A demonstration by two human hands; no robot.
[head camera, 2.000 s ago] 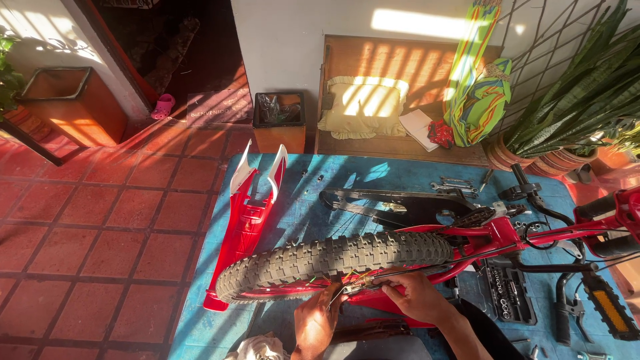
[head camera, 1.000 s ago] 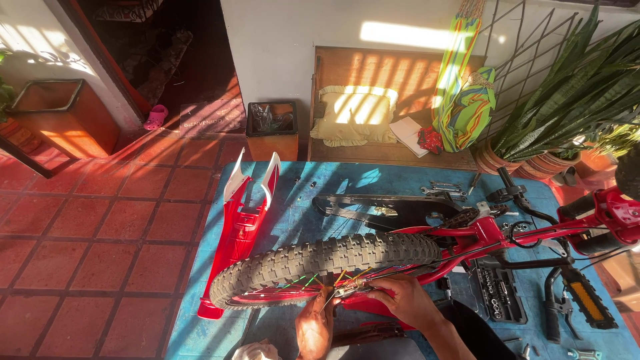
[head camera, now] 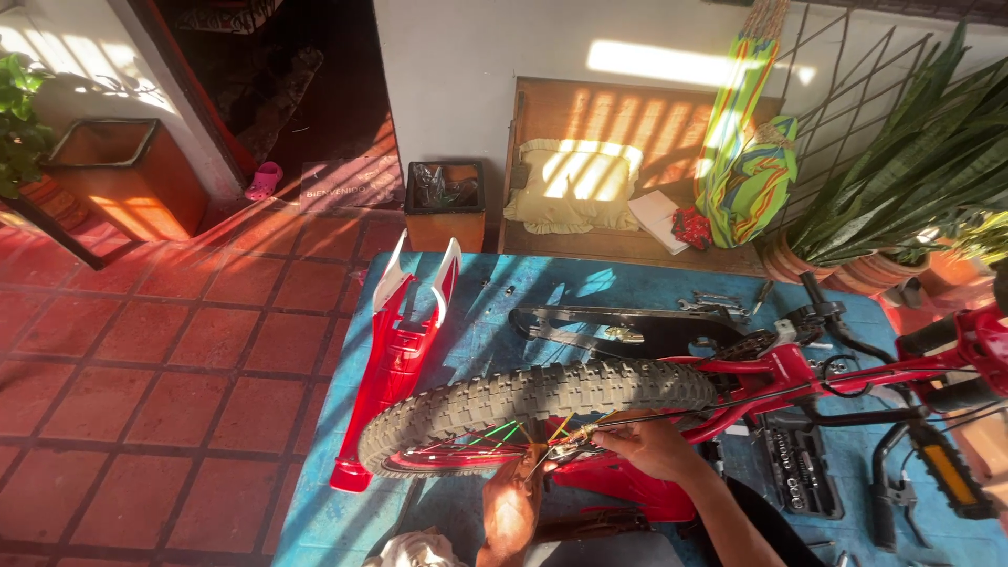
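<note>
A red bicycle frame (head camera: 787,370) lies on a blue table, its knobby tire (head camera: 543,394) toward me. My left hand (head camera: 510,504) is at the wheel's hub, its fingers around a small metal part and a thin cable end. Just to the right, my right hand (head camera: 650,447) pinches a cable fitting (head camera: 581,437) near the hub. The fingers hide part of these small pieces. Green and yellow spokes show inside the rim. A red and white plastic fender (head camera: 398,358) lies left of the wheel, and a black chain guard (head camera: 614,327) lies behind the tire.
An open socket set (head camera: 799,465) lies right of my right arm. Wrenches (head camera: 717,303) rest at the table's far side. A handlebar grip with a lever (head camera: 886,488) and a pedal (head camera: 951,468) are at the right. A white cloth (head camera: 413,549) lies at the near edge.
Both hands stay at the wheel hub. My left hand has turned and its fingers have shifted a little around the small parts.
</note>
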